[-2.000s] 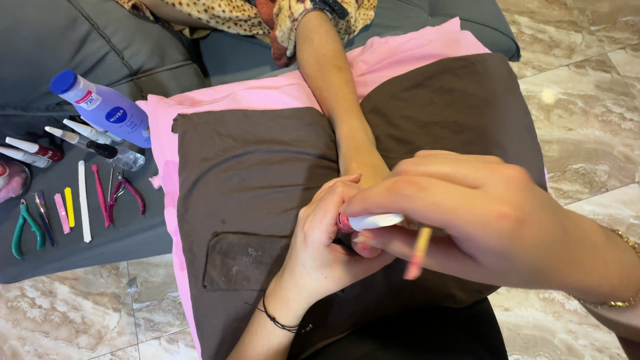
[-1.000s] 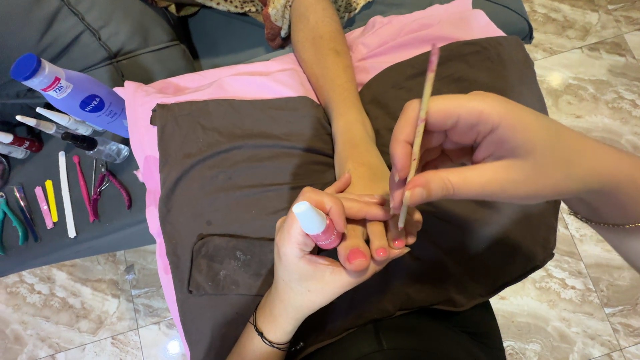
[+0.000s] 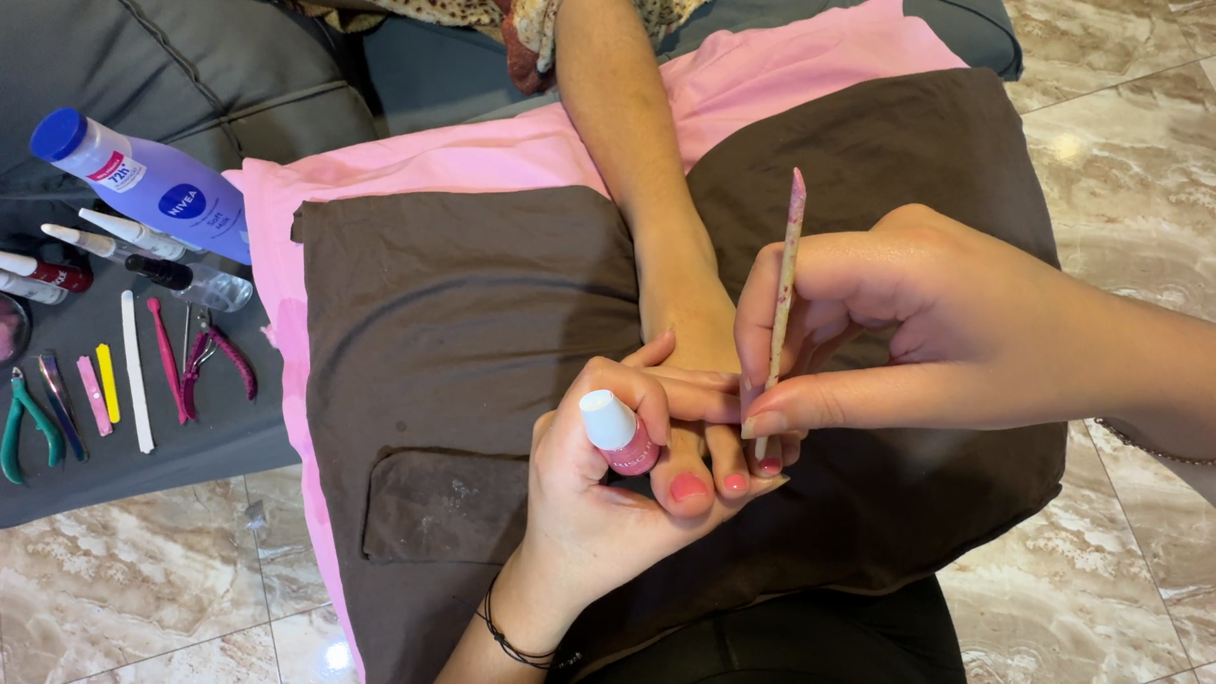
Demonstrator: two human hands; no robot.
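My left hand holds a pink nail polish bottle with its white cap on, and its fingers also steady the toes of another person's bare foot. Pink polish shows on the big toenail and on neighbouring toenails. Between thumb and fingers, my right hand grips a slim wooden cuticle stick, stained pink at its upper end. The stick's lower tip is at a smaller toe beside the pink nail. The other toes are hidden behind my right hand.
Under the foot lies a brown cloth over a pink towel. On the grey seat at left are a lotion bottle, several polish bottles, a clear bottle, a white nail file, magenta cuticle nippers and green nippers.
Two seconds ago the polish bottle's white cap was at my right fingers; since one second ago it shows upright in my left hand. The stick now points down at a toe, and my right hand has shifted slightly.
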